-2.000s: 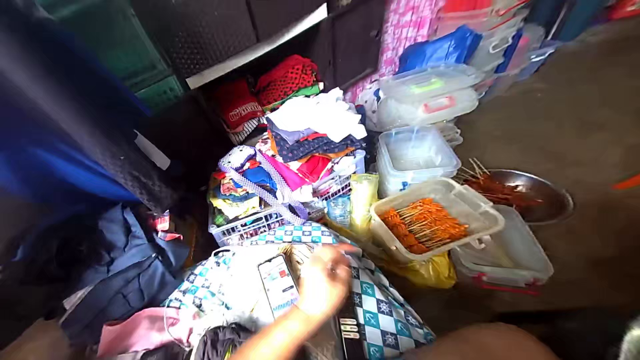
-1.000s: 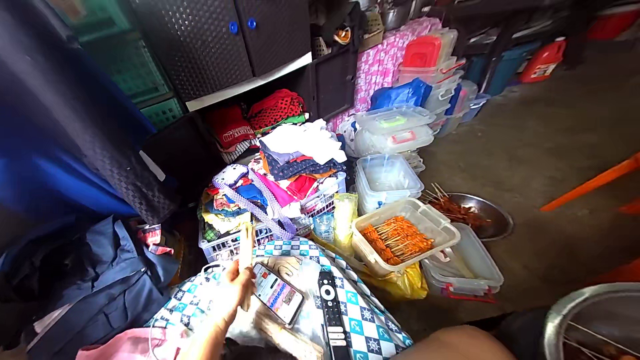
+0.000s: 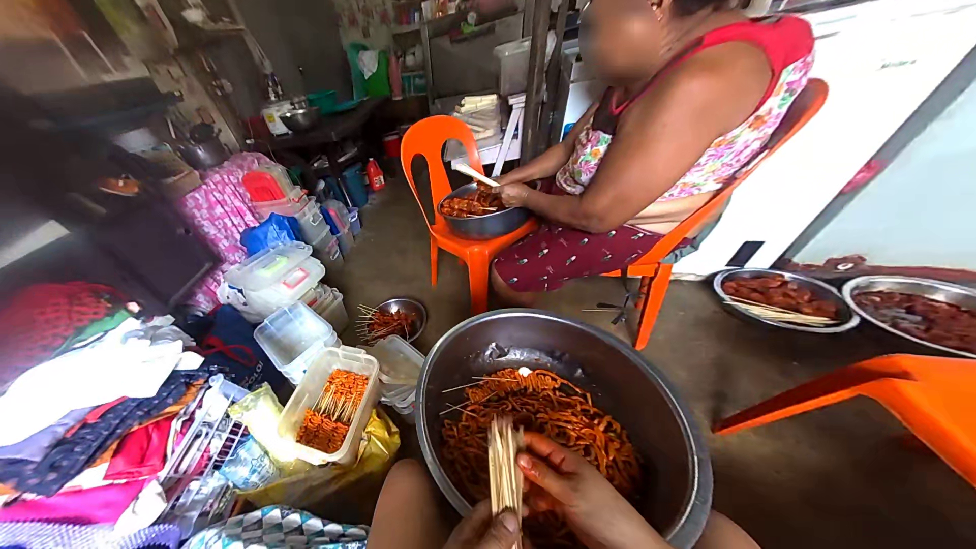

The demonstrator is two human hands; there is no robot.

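Note:
A bundle of thin wooden skewers (image 3: 505, 465) stands upright in my left hand (image 3: 484, 528), low in the view. Against the bundle's right side are the stained fingers of my right hand (image 3: 576, 488); whether they grip any skewer I cannot tell. Both hands are over a large metal basin (image 3: 682, 427) between my knees. Orange-red marinated meat strips (image 3: 549, 415) lie in the basin, with a few skewers among them at the left. Left of the basin, a clear plastic container (image 3: 366, 366) holds rows of skewered meat (image 3: 335, 408).
A person (image 3: 686, 152) on an orange chair handles skewers over a metal bowl (image 3: 488, 221). A small bowl (image 3: 415, 309) of skewers and two basins of meat (image 3: 785, 297) are on the floor. Clothes (image 3: 91, 389) lie left; an orange chair (image 3: 900, 396) is at right.
The view has swung right and up, onto the basin and the other person. My left hand was by the phone one second ago; now both hands are over the basin at the skewer bundle.

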